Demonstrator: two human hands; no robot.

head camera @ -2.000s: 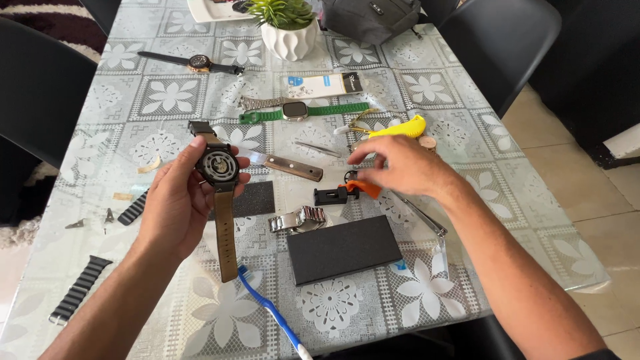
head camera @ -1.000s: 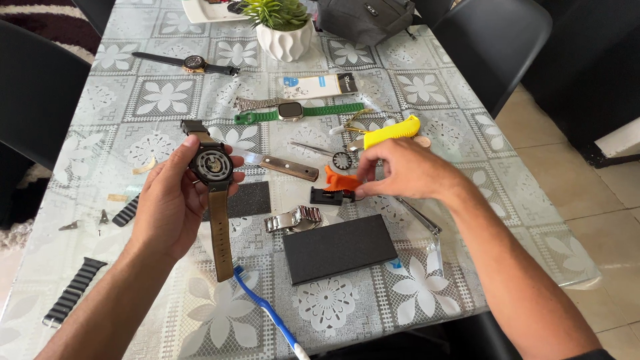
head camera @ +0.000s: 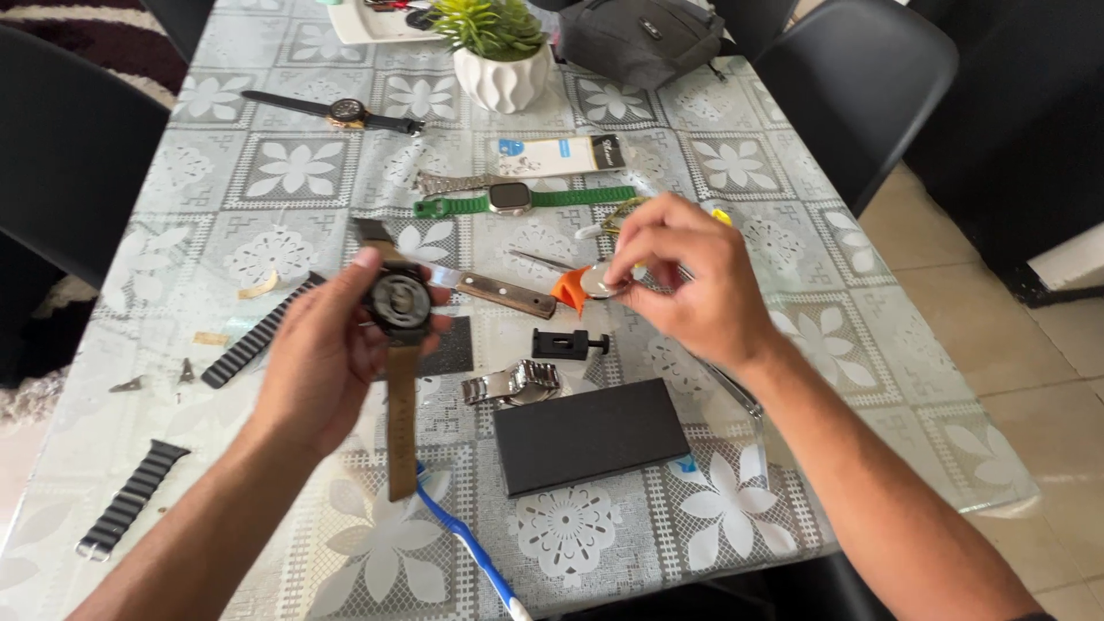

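My left hand (head camera: 323, 354) holds a wristwatch (head camera: 399, 302) whose back faces me, its brown strap hanging down. Between the fingertips of my right hand (head camera: 690, 272) is a round metal watch case back (head camera: 602, 281). An orange piece (head camera: 571, 291) lies just beside it, partly hidden. Below that hand is a black watch case holder (head camera: 567, 345), near a wooden-handled knife (head camera: 504, 293). A metal-bracelet watch (head camera: 517, 383) rests against a black box (head camera: 591, 438). Tweezers (head camera: 539, 258) lie partly behind the orange piece.
Farther back are a green-strapped smartwatch (head camera: 511, 197), a black-strapped watch (head camera: 347, 112), a potted plant (head camera: 504, 73), a tray (head camera: 349, 21) and a dark bag (head camera: 638, 39). Nearer lie a toothbrush (head camera: 466, 539), striped straps (head camera: 134, 500) and small metal parts (head camera: 186, 372). Chairs stand around the table.
My right hand has moved up and away from the black holder and now has the round piece in its fingers. The orange piece has moved off the holder. My left hand still holds the watch.
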